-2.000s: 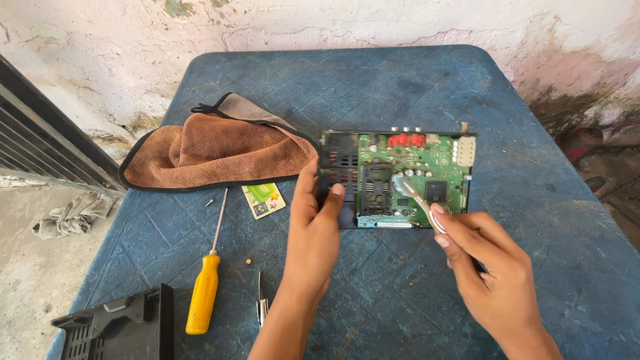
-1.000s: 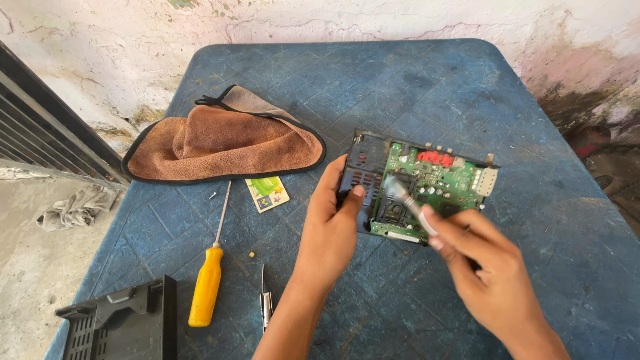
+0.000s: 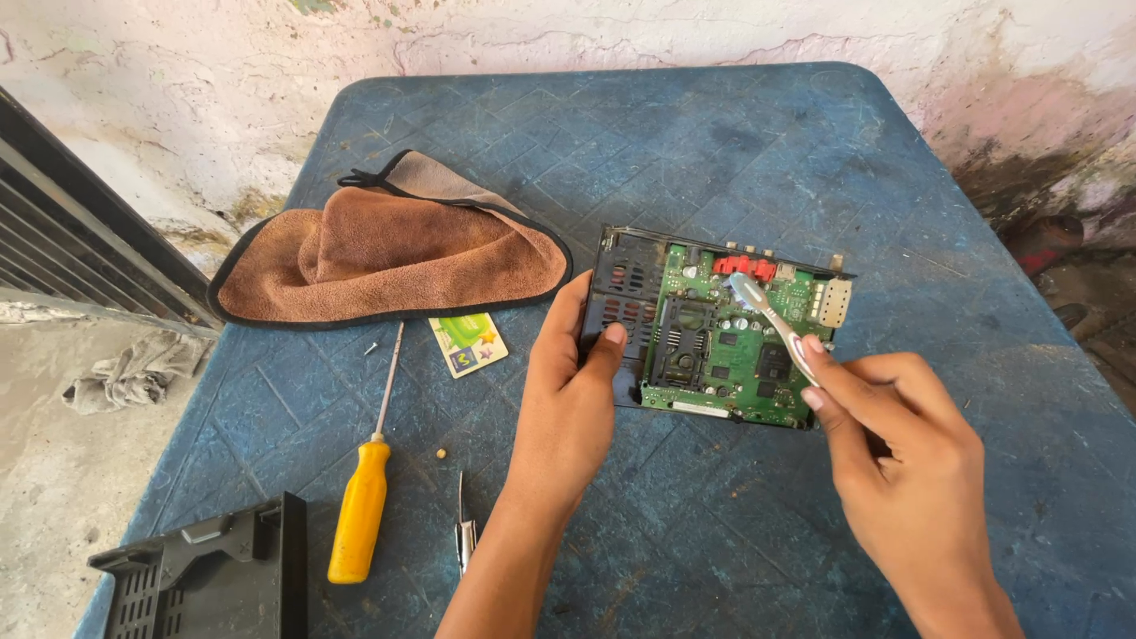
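My left hand (image 3: 572, 382) grips the left end of a black plastic device housing (image 3: 628, 306), thumb on top beside the vent slots. A green circuit board (image 3: 745, 355) lies in the housing, with red connectors (image 3: 745, 266) along its far edge and a black card-reader frame (image 3: 682, 342) near its left side. In my right hand (image 3: 896, 444) is a toothbrush (image 3: 781, 328), held by its handle between thumb and fingers. Its bristle head is over the board just below the red connectors; whether the bristles touch is hard to tell.
A brown cloth (image 3: 399, 257) lies on the blue table (image 3: 674, 133), partly over a printed card (image 3: 470, 342). Nearer are a yellow-handled screwdriver (image 3: 359, 506), a small screw (image 3: 371, 348), a metal tool (image 3: 464, 532) partly behind my left forearm, and a black plastic cover (image 3: 222, 568).
The brush head has moved from the card-reader area toward the red connectors. Between the two earlier frames the housing was turned and shifted; my left hand has kept its hold.
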